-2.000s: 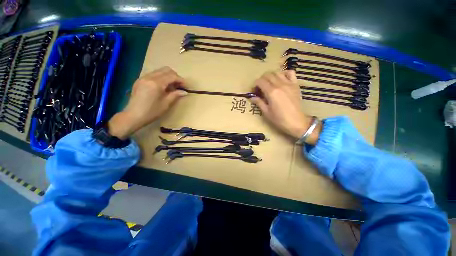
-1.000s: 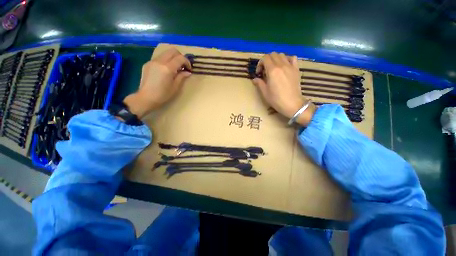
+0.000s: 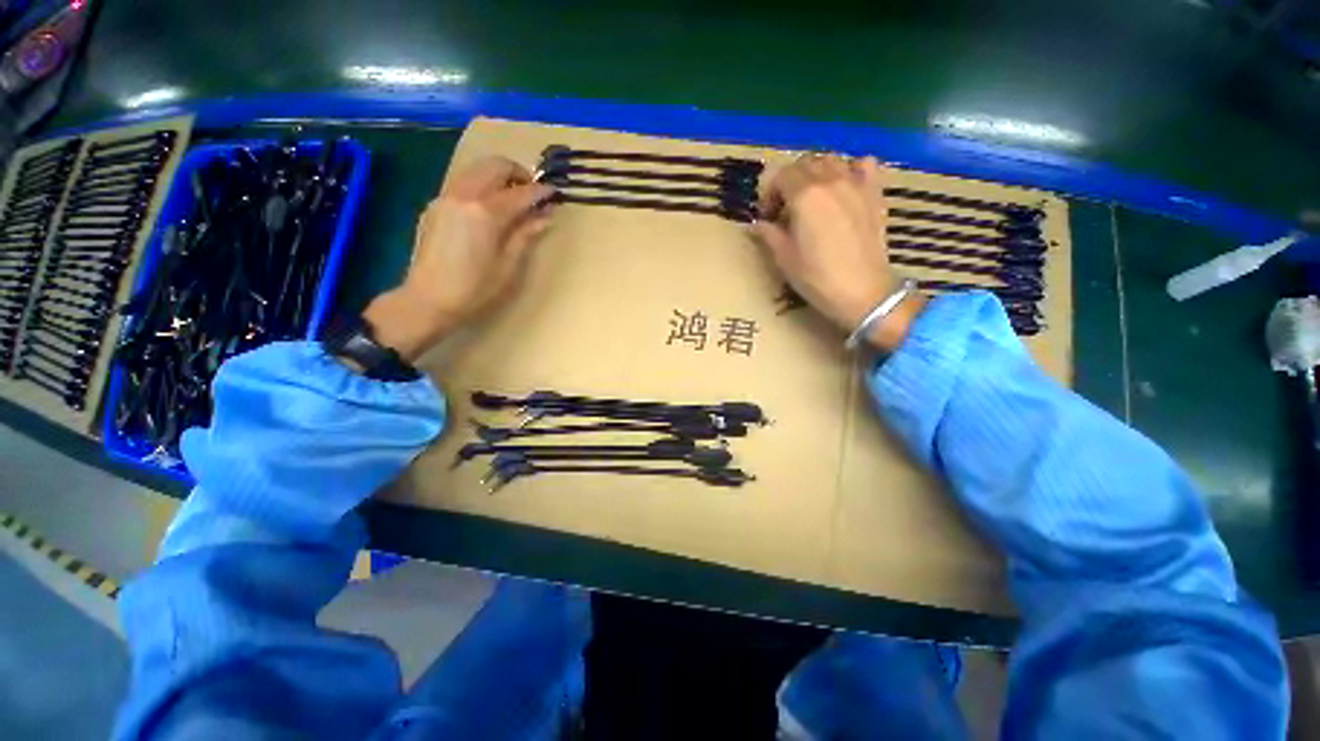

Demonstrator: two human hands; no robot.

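Several short black cables (image 3: 649, 178) lie parallel in a row near the far edge of the tan cardboard sheet (image 3: 608, 290). My left hand (image 3: 485, 225) pinches the left end of the nearest cable in this row. My right hand (image 3: 822, 225) is at that cable's right end, its fingertips beside the black moulded end; whether they grip it is hidden. A second row of cables (image 3: 963, 246) lies to the right, partly behind my right hand. A loose pile of several cables (image 3: 615, 439) lies on the near part of the sheet.
A blue plastic bin (image 3: 348, 239) heaped with tangled black cables stands at left. Beyond it are filled cardboard sheets (image 3: 181, 138). A white squeeze bottle (image 3: 1228, 269) and a pale wad (image 3: 1293, 336) lie at right. A blue raised strip (image 3: 652, 128) runs behind the sheet.
Both hands moved from mid-sheet to the far row, bringing the held cable beside the others. Since a second ago, my right hand has shifted slightly right, showing more of the moulded ends.
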